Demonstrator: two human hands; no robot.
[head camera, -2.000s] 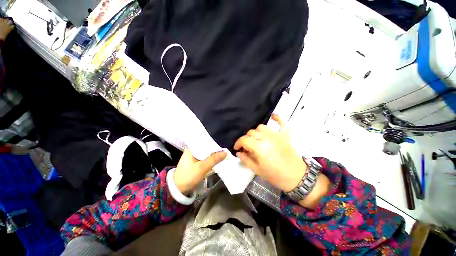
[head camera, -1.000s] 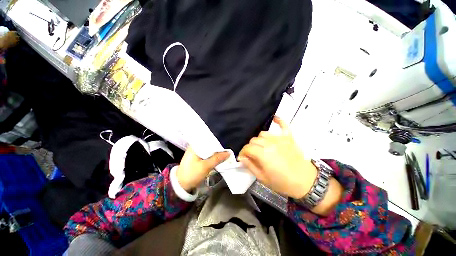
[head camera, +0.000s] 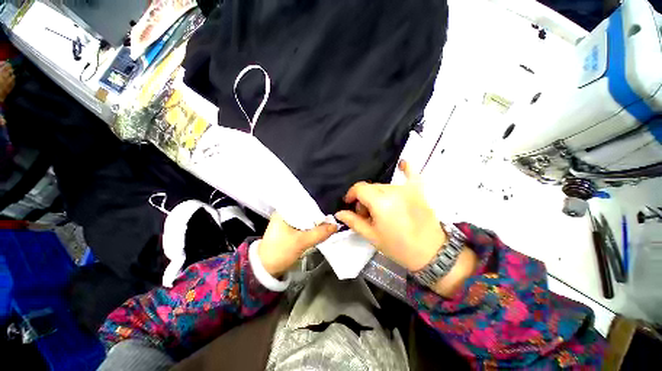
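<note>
A black garment panel (head camera: 327, 87) lies spread on the machine table. A long white band (head camera: 272, 174) runs along its near edge, with a thin white loop (head camera: 253, 99) standing out over the black cloth. My left hand (head camera: 287, 245) pinches the band near its folded end at the table's front edge. My right hand (head camera: 392, 217) is just right of it, fingers curled with the fingertips at the edge of the black cloth and band. The exact grip under the right fingertips is hidden.
The sewing machine (head camera: 617, 101) stands at the right, with slim black tools (head camera: 603, 253) and a blue pen (head camera: 625, 243) near it. White looped pieces (head camera: 174, 235) hang on black cloth at lower left. Packaged items (head camera: 170, 112) lie at upper left. Another person's hand (head camera: 6, 80) shows at far left.
My right fingers have curled in and lifted slightly at the band's fold. The folded end has shifted slightly. My left hand keeps its pinch in nearly the same place.
</note>
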